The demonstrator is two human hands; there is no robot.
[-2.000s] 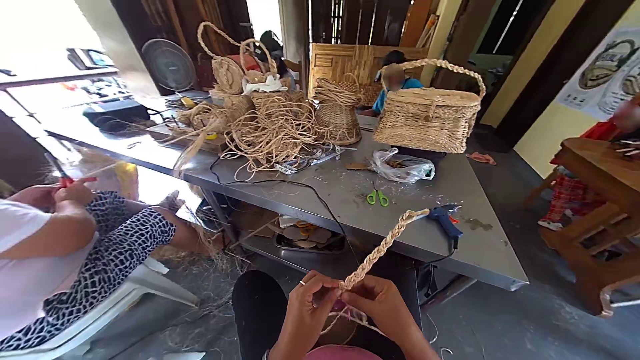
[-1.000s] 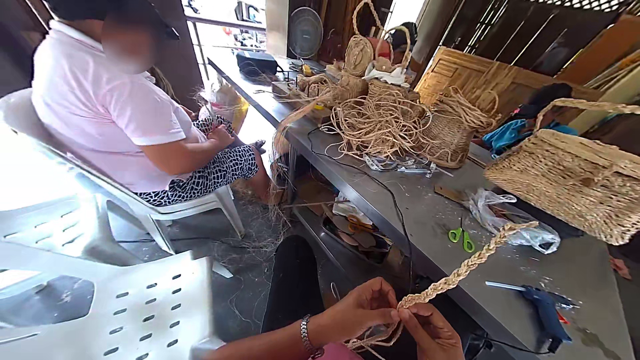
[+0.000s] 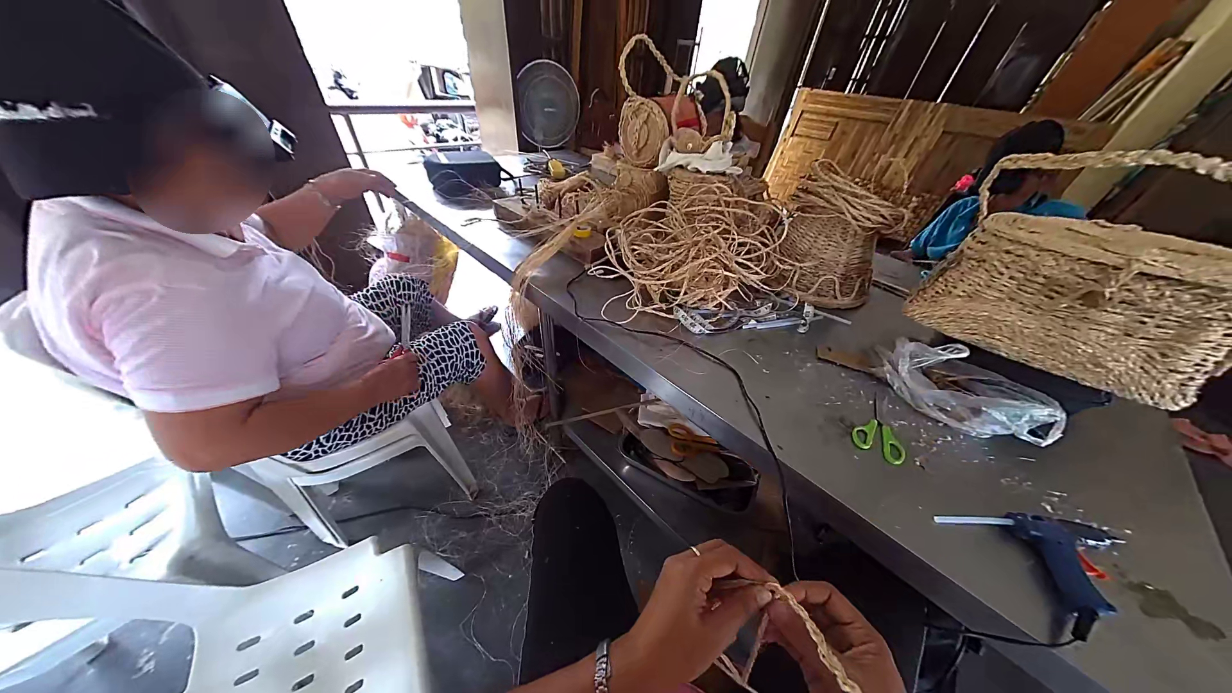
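At the bottom of the head view, my left hand (image 3: pixel 698 616) pinches loose strands at the end of a braided natural-fibre cord (image 3: pixel 810 630). My right hand (image 3: pixel 835 635) grips the cord close beside it, and the braid runs down past the fingers out of frame. Loose strands hang below both hands. Green-handled scissors (image 3: pixel 878 443) and a dark blue glue gun (image 3: pixel 1064 568) with a white stick lie on the grey table (image 3: pixel 837 481). A large woven basket (image 3: pixel 1088 298) with a braided handle stands at the right.
Fibre cord (image 3: pixel 698 255) lies heaped beside a woven basket (image 3: pixel 830 255). A plastic bag (image 3: pixel 972 390) is near the scissors. A black cable crosses the table edge. On the left a seated person (image 3: pixel 221 308) reaches to the table; a white plastic chair (image 3: pixel 308 626) stands nearer me.
The braid, earlier stretched up over the table from my hands, now hangs down by my right hand. The seated person's arm has reached out to the table. The view has swung left.
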